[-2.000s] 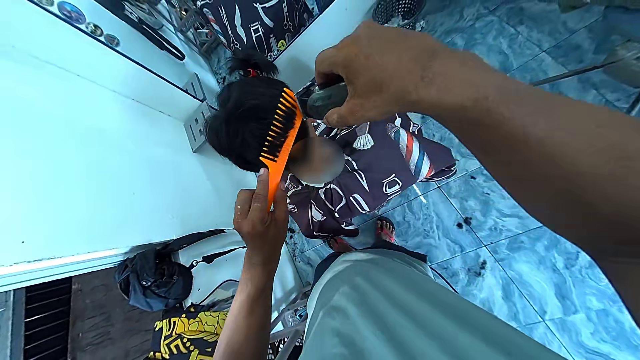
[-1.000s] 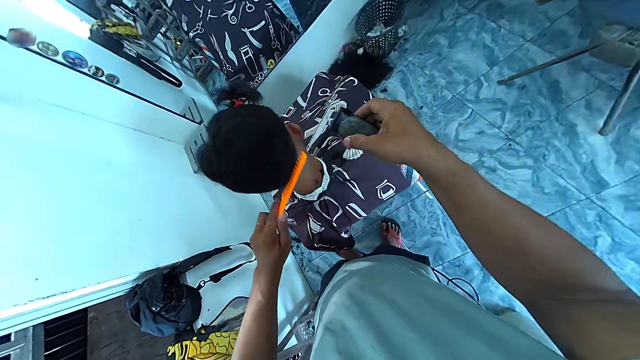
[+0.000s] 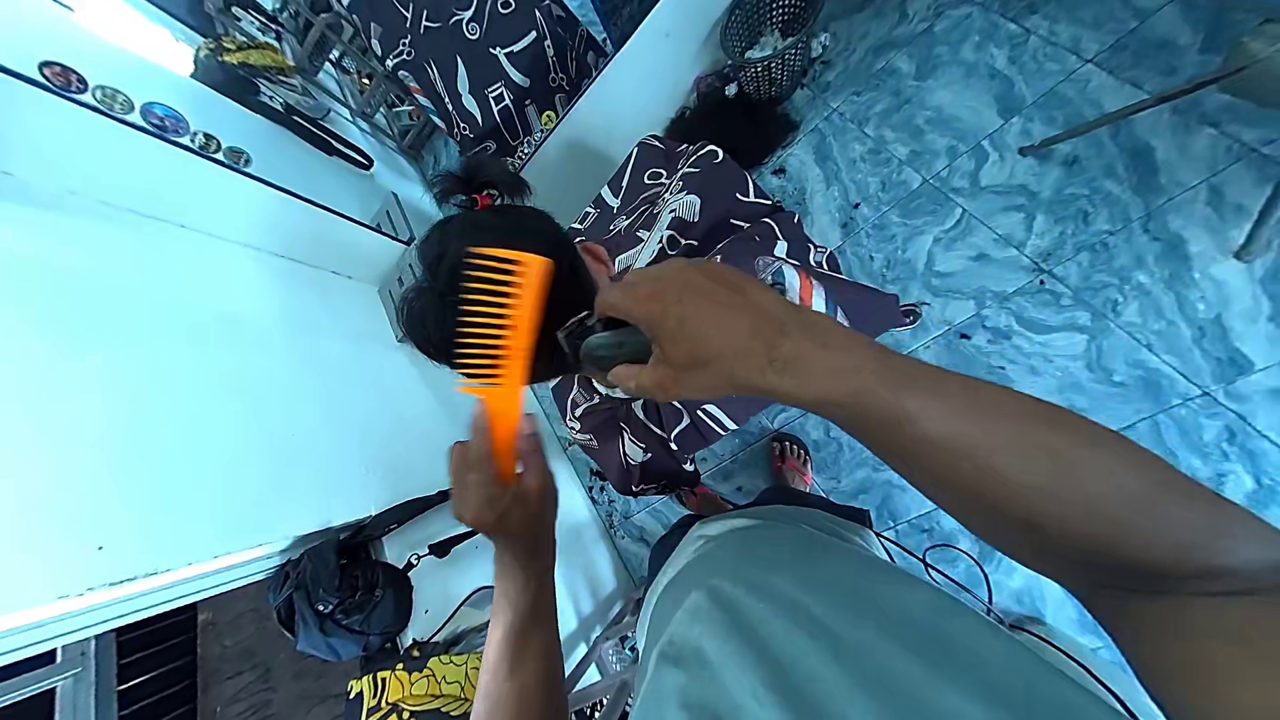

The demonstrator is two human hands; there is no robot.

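My left hand [image 3: 505, 485] grips the handle of an orange wide-tooth comb [image 3: 512, 340], which stands upright in view over the dark hair of a seated person [image 3: 430, 290]. The comb's teeth point left. My right hand [image 3: 700, 325] is closed around a dark hair clipper [image 3: 612, 348], its metal blade end close to the hair, just right of the comb. Whether the blade touches the hair I cannot tell. A red hair tie [image 3: 484, 200] holds a tuft at the top of the head. A dark cape [image 3: 660, 225] printed with barber tools covers the person's body.
A plastic basket [image 3: 768, 50] stands on the blue tiled floor [image 3: 1000, 250] beside a dark heap of hair [image 3: 735, 125]. A white wall [image 3: 200, 380] runs along the left. A black bag [image 3: 345, 595] lies lower left. A cord [image 3: 985, 600] trails at lower right, near metal stool legs [image 3: 1130, 115].
My right hand has brought the clipper from over the cape to the head. The comb, seen edge-on a second ago, now shows its broad side over the hair.
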